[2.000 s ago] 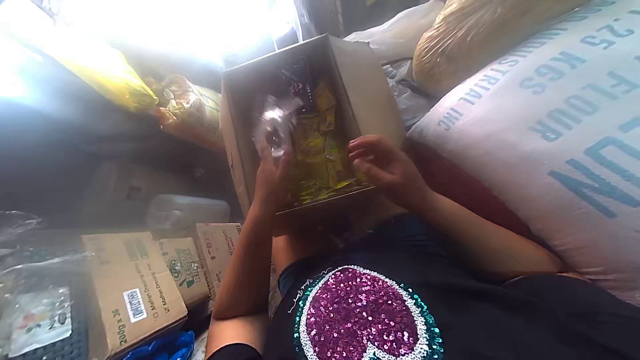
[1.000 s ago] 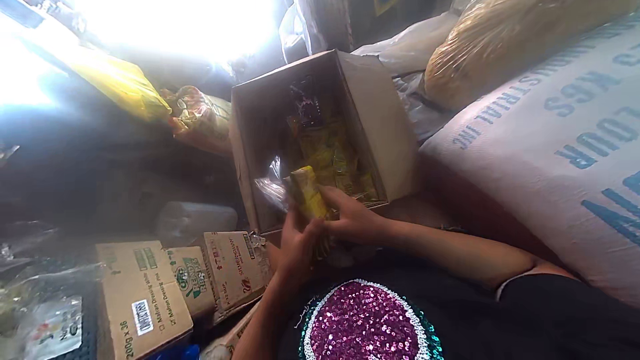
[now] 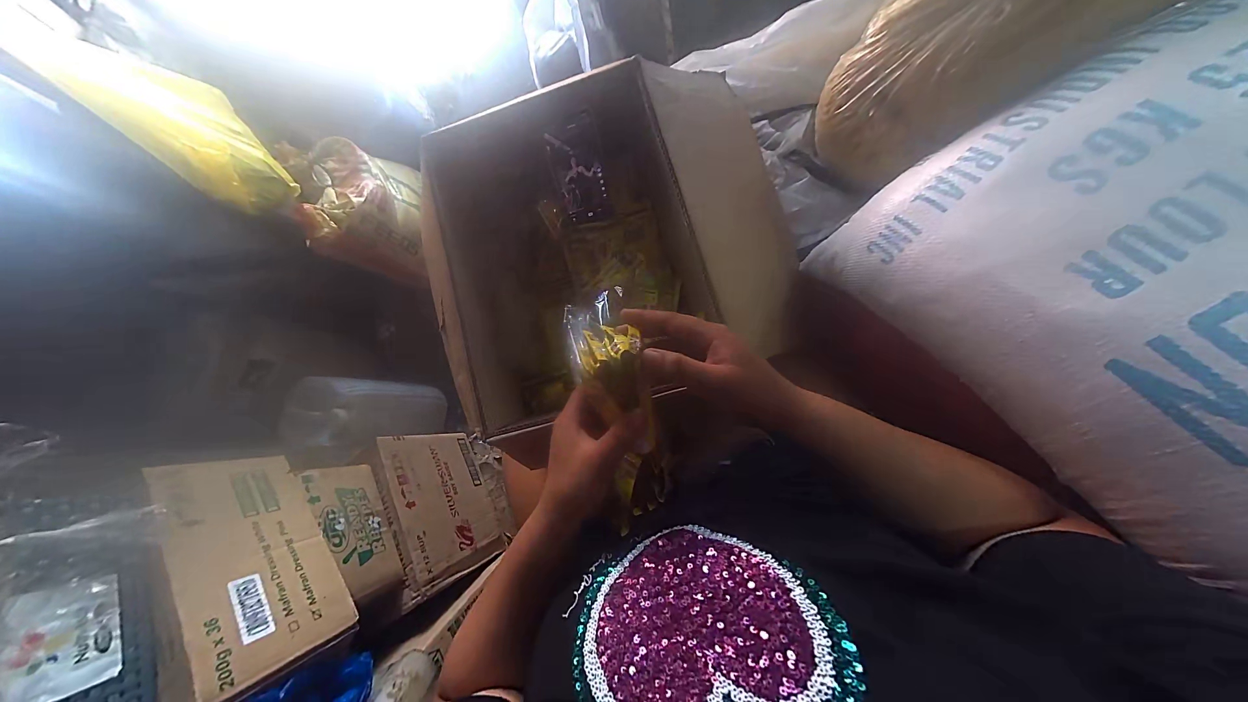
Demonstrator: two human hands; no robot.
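My left hand (image 3: 590, 453) is closed around a bundle of yellow sachets (image 3: 614, 361), whose upper ends sit in a clear plastic bag (image 3: 583, 320). Beside the bag's top, my right hand (image 3: 707, 366) has its fingers spread and touches or nearly touches the plastic; which one is unclear. Behind both hands stands an open cardboard box (image 3: 731, 185) with more yellow sachets (image 3: 624, 244) inside. A dark patterned item (image 3: 577, 171) lies near the box's far end. My hands hide part of the near edge.
At lower left are several cardboard cartons (image 3: 234, 565) and a translucent plastic container (image 3: 361, 414). A large white flour sack (image 3: 1033, 234) fills the right side, with a plastic-wrapped brown bundle (image 3: 936, 78) above it. A yellow plastic bag (image 3: 166, 127) is at upper left.
Two seconds ago the left hand held clear plastic over the box and the right hand was apart at its edge. Both hands came together at the yellow sachets, now nearer my body.
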